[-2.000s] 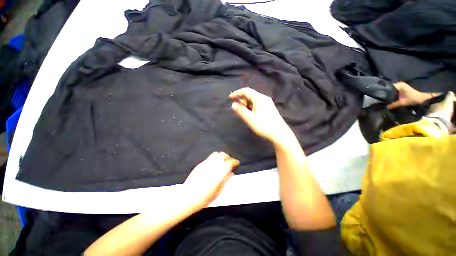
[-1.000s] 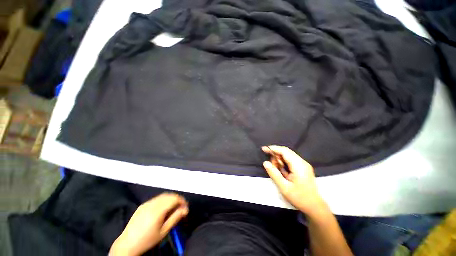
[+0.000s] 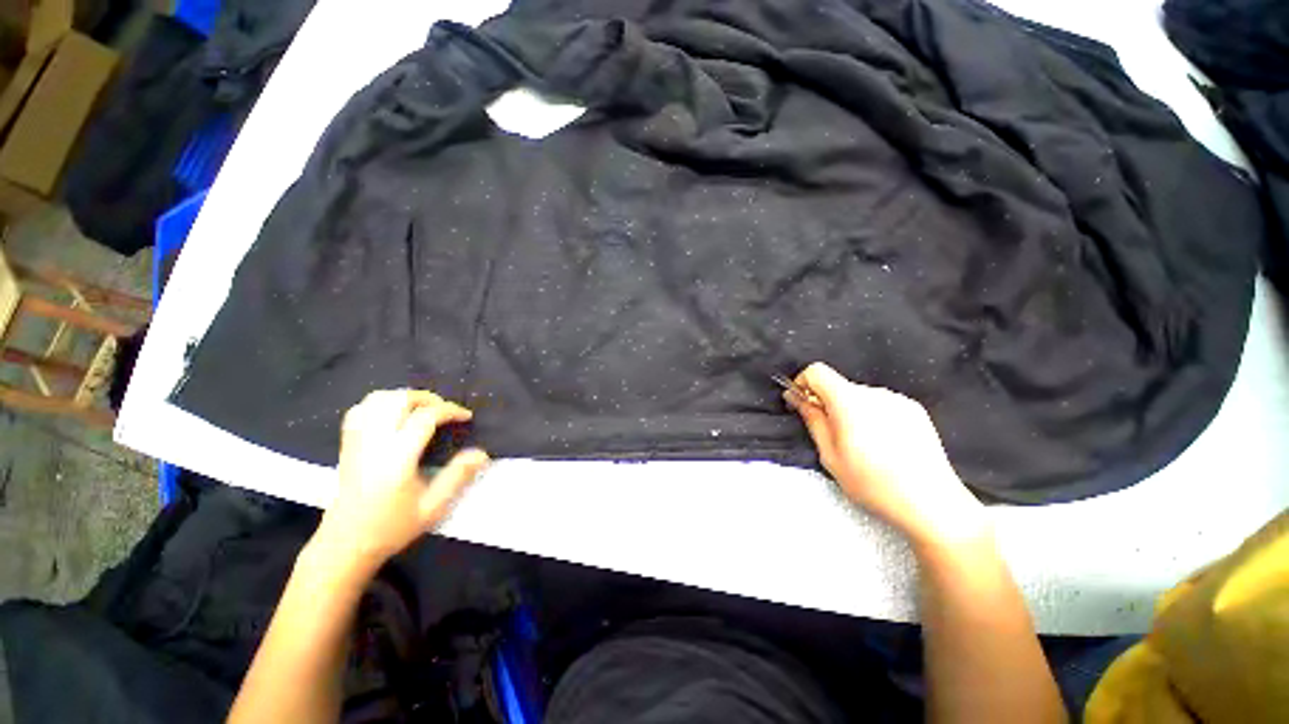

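Note:
A black garment [image 3: 622,297] flecked with lint lies spread over the white table, its long hem [image 3: 650,436] running near the table's front edge. My left hand [image 3: 396,460] is at the hem on the left, thumb apart from the fingers; whether it pinches any cloth cannot be told. My right hand [image 3: 884,446] rests at the hem farther right and holds thread snips [image 3: 789,386], whose thin silvery tips point left past the fingers. An oval opening with white table showing lies at the garment's upper left.
The white table edge [image 3: 679,569] runs below the hem. More black cloth [image 3: 1237,50] lies at the far right. A yellow-clothed person [image 3: 1216,637] is at the lower right. A wooden stool [image 3: 64,333], cardboard box [image 3: 60,111] and blue bin [image 3: 177,234] are at the left.
My left hand has moved from below the table edge up onto the hem. My right hand has come back down to the hem, and the snips' tips now show.

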